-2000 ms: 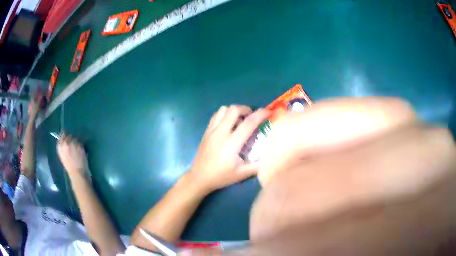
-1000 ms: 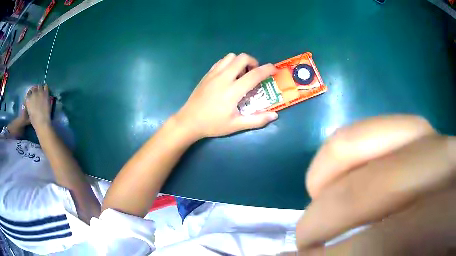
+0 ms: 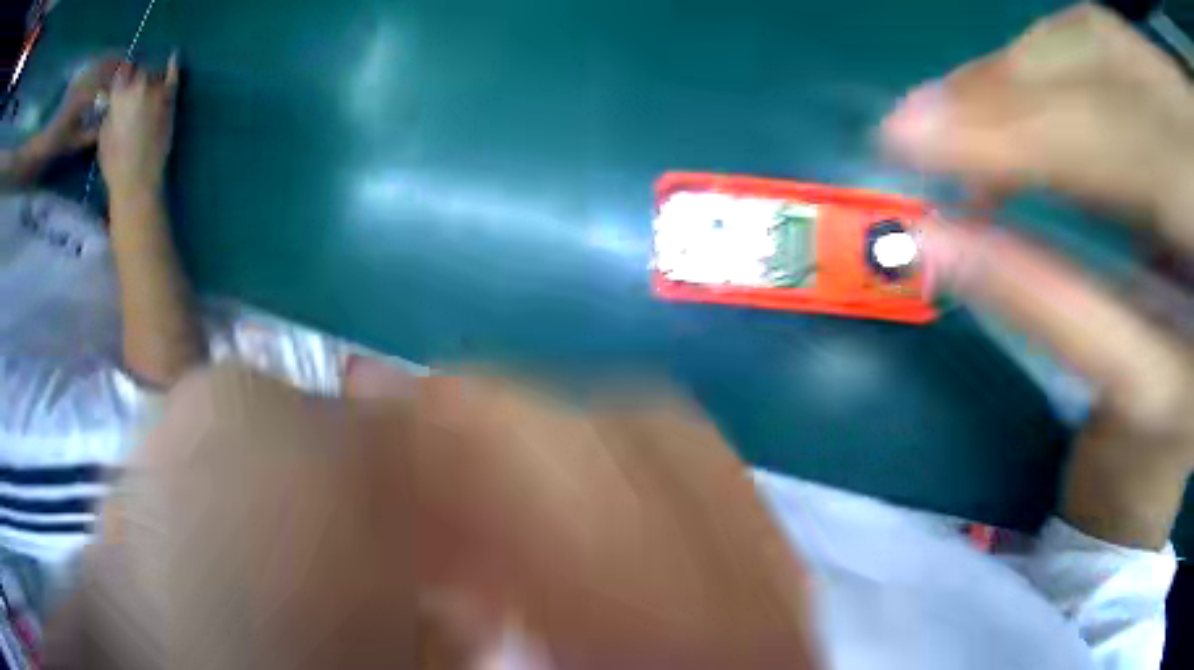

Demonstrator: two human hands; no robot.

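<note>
An orange housing lies flat on the green table, right of the middle. A glaring white area and a green circuit board show at its left end. A black speaker with a white centre is at its right end. My right hand is at the right, blurred, with fingers apart. One fingertip overlaps the speaker end; I cannot tell if it touches. My left hand is a large blur close to the camera at the lower left. Its fingers and anything in them cannot be made out.
The dark green table spans the view. At the left, another person's hand and forearm rest on it, with a white striped sleeve. A thin pale dashed line crosses the table by that hand. A dark object is at the upper right edge.
My left hand has left the housing and come up close to the camera. My right hand has moved away from the camera to the speaker end. The housing now lies nearly level in view.
</note>
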